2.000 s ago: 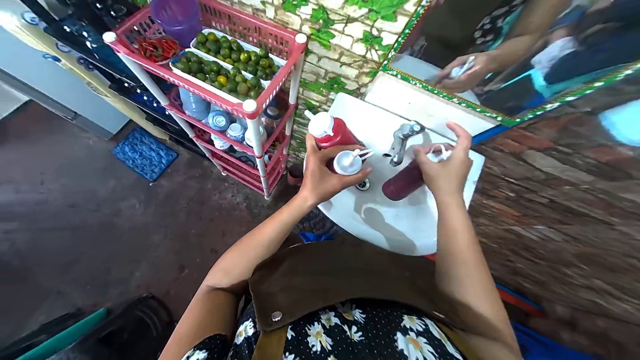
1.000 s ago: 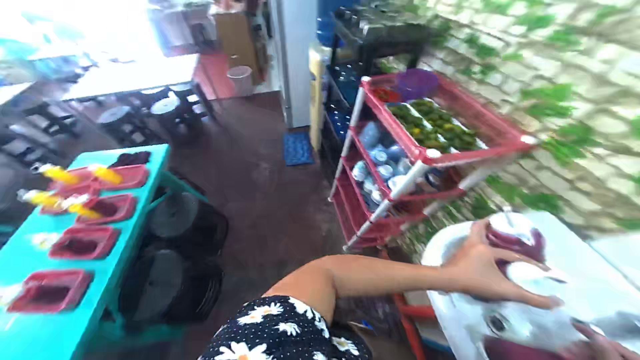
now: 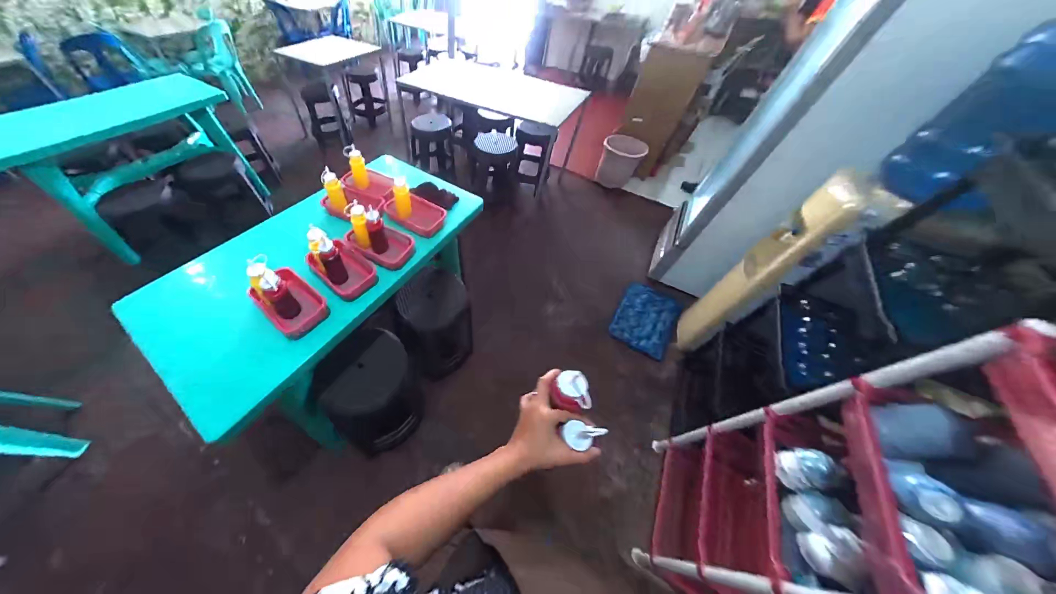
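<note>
My left hand (image 3: 540,429) is raised over the dark floor, its fingers around two squeeze bottles with white nozzle caps: a red one (image 3: 569,390) on the far side and another (image 3: 580,435) on the near side, its body mostly hidden. My right hand is out of view. On the turquoise table (image 3: 190,330) to the left stand red plastic trays (image 3: 305,323). They hold yellow squeeze bottles (image 3: 357,223) and dark red squeeze bottles (image 3: 333,264), all with whitish nozzle caps. A dark bundle (image 3: 435,195) lies at the table's far end.
Black stools (image 3: 367,388) stand beside the turquoise table. A red plastic shelf rack (image 3: 862,462) with bottles is at the right. Farther off are a blue mat (image 3: 646,321), a waste bin (image 3: 620,160), a white table (image 3: 495,89) and another turquoise table (image 3: 107,115).
The view has swung left from the sink to the tables. My left hand, earlier at the bottles by the sink, now holds two bottles over the floor. My right hand has left the view.
</note>
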